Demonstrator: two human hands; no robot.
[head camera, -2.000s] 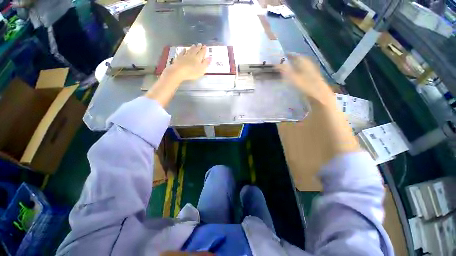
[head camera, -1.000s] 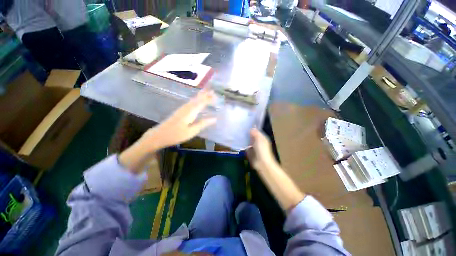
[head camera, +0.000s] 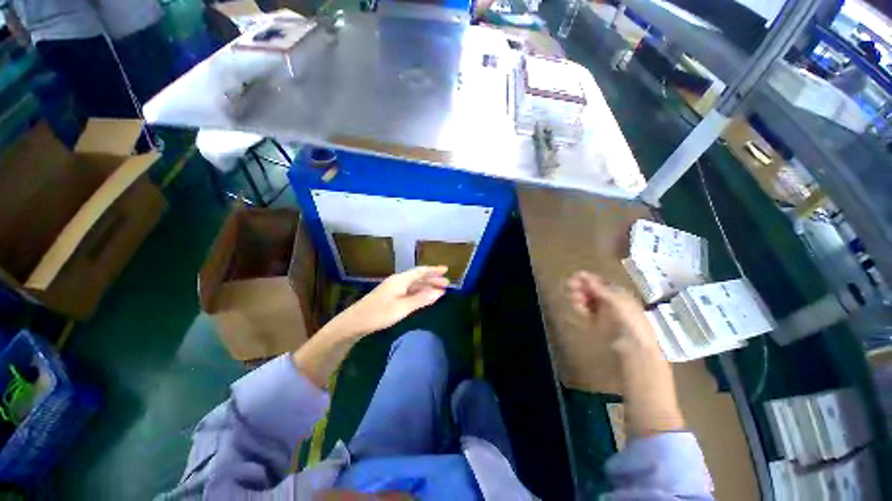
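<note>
The silver sealing table (head camera: 391, 83) stands turned in front of me. A red-edged jig with a white card and a dark shape (head camera: 277, 35) sits on its far left. A second jig with a reddish rim (head camera: 554, 80) sits on its right part. My left hand (head camera: 401, 298) is in the air in front of the blue cabinet, fingers loosely together, holding nothing visible. My right hand (head camera: 608, 311), blurred, is over the cardboard sheet (head camera: 557, 264), beside the white card stacks (head camera: 709, 318). Whether it holds anything cannot be told.
The blue cabinet (head camera: 401, 181) stands under the table. A small open carton (head camera: 259, 294) is on the floor, with a larger carton (head camera: 88, 215) and a blue crate (head camera: 39, 401) further left. A slanted metal post (head camera: 690, 161) rises at right. People stand at the upper left.
The table has swung round: the jig with the dark shape moved to the far left, and another came to the right. My right hand let go of the table edge and moved right; my left hand drew back.
</note>
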